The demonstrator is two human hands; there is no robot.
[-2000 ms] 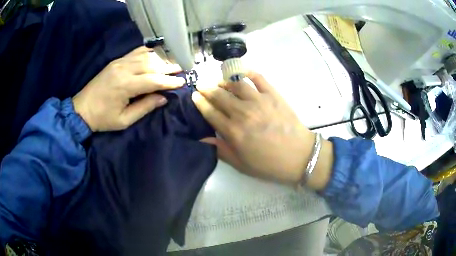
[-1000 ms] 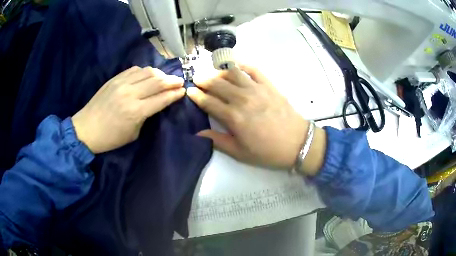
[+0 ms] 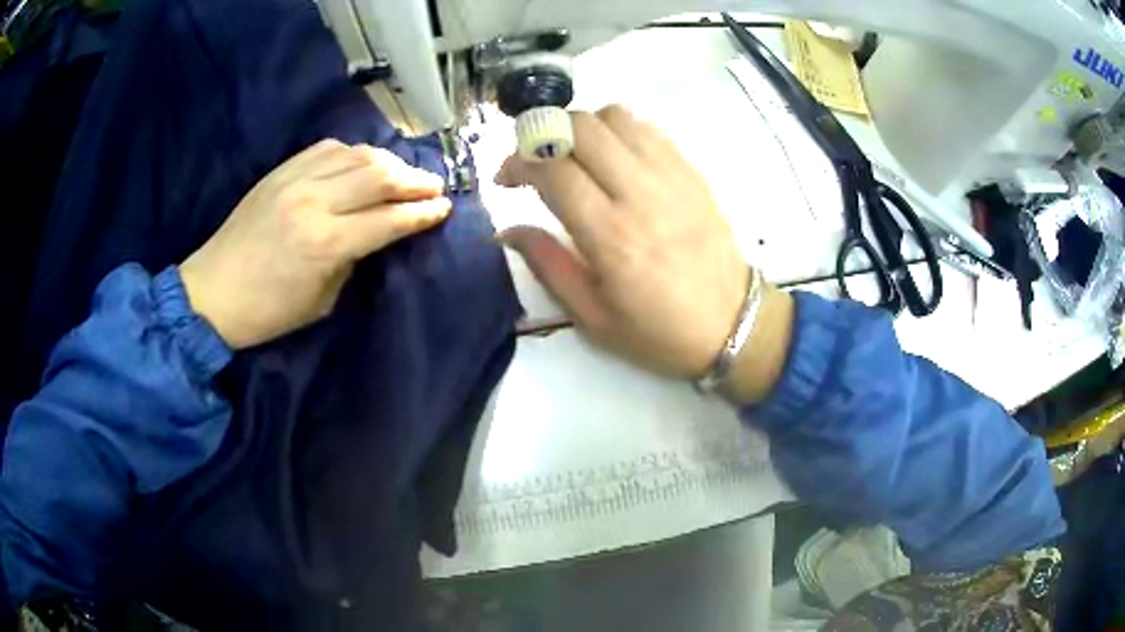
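Observation:
The dark navy cloth (image 3: 358, 358) covers the left side and hangs over the table's front edge. Its right edge runs under the presser foot (image 3: 459, 173) of the white sewing machine (image 3: 987, 93). My left hand (image 3: 302, 241) lies on the cloth, with thumb and fingertips together at the fabric just left of the foot. My right hand (image 3: 642, 241) is off the cloth, to the right of the foot. Its thumb and fingers are apart, and nothing shows in it. Its fingertips are partly behind the ribbed knob (image 3: 544, 132).
Black shears (image 3: 851, 167) lie right of the needle, beside a tan card (image 3: 827, 68). Small tools (image 3: 1024, 284) and clear plastic (image 3: 1071, 247) lie at the far right. A ruler scale (image 3: 617, 485) runs along the table's front edge.
My right hand has let go of the cloth and moved slightly up and right, its thumb and fingers opening. My left hand has stayed beside the foot since one second ago.

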